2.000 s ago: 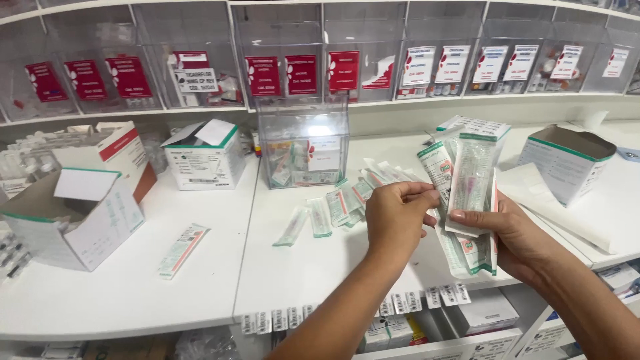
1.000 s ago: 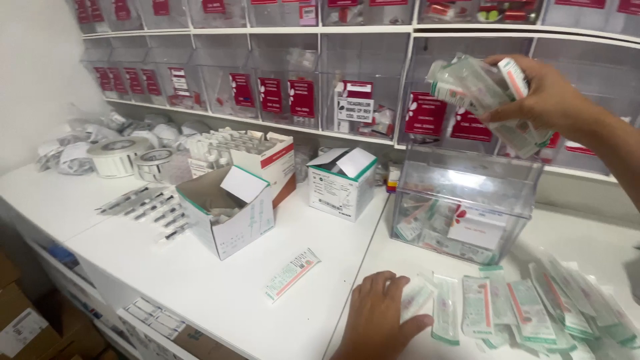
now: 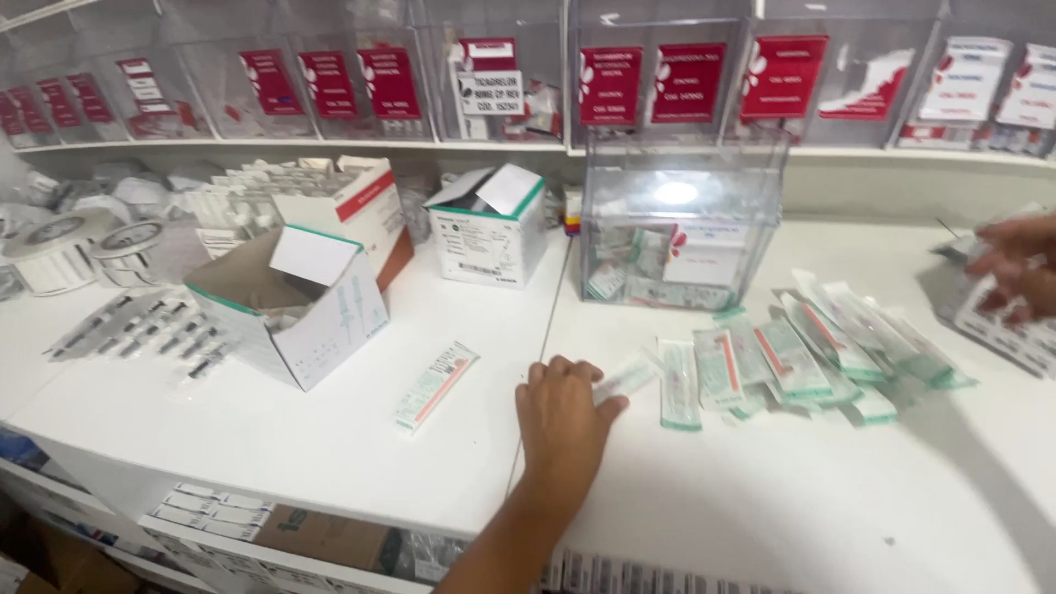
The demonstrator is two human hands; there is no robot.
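Note:
My left hand rests low over the white counter, its fingers at the near end of a sealed sterile packet; whether they grip it is unclear. To its right lie more sealed packets with green ends, one apart and others in a loose overlapping pile. A single packet lies alone to its left. At the right edge my right hand, blurred, is above a box with printed sides; I cannot tell whether it touches it. Behind the pile stands a clear plastic bin with packets inside.
On the left stand an open carton with green edges, a red-striped carton, label rolls and several packaged syringes. Another open box is at the back. Clear labelled bins line the shelf above; stocked shelves lie below the counter.
The right hand held several packets up near the shelf bins; now it is low at the far right with none visible in it. The left hand has closed in on a packet.

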